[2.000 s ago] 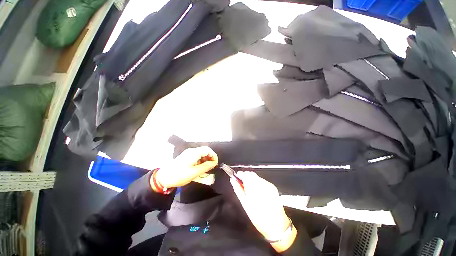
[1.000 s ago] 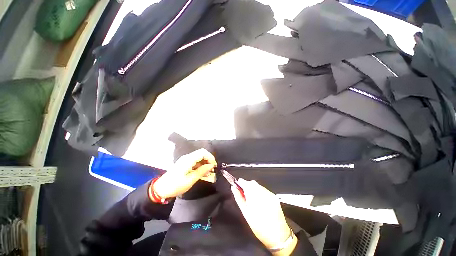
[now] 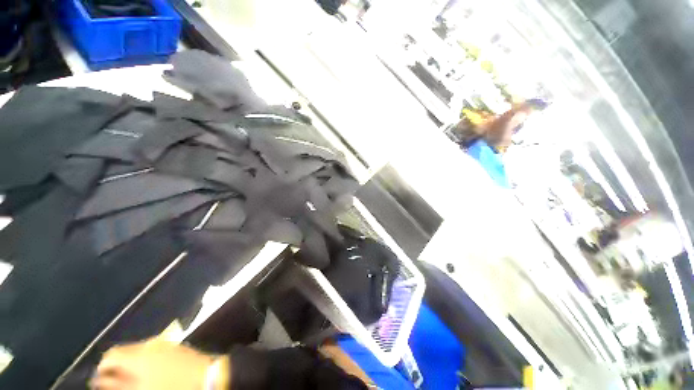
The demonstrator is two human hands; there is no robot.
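Note:
My right hand (image 3: 156, 367) is blurred at the bottom left edge of the view, its dark sleeve running to the right. It lies beside a dark zippered panel (image 3: 84, 286), whose pale zipper line (image 3: 125, 314) runs diagonally up from near the hand. I cannot see whether the fingers hold the thread snips or anything else. My left hand is out of the picture. A messy heap of dark grey zippered panels (image 3: 163, 164) spreads over the white table, with short pale zipper lines showing between the layers.
A white slatted basket (image 3: 412, 303) with dark pieces stands beyond the table edge, beside something blue (image 3: 437, 343). A blue bin (image 3: 125, 38) stands at the upper left. Pale metal-topped equipment (image 3: 365, 99) runs diagonally behind. A blurred person (image 3: 502, 126) is farther off.
The view has swung to the right and tilted. The heap now lies on the left and the basket shows fully. My left hand, the apron and the shelf have left the picture.

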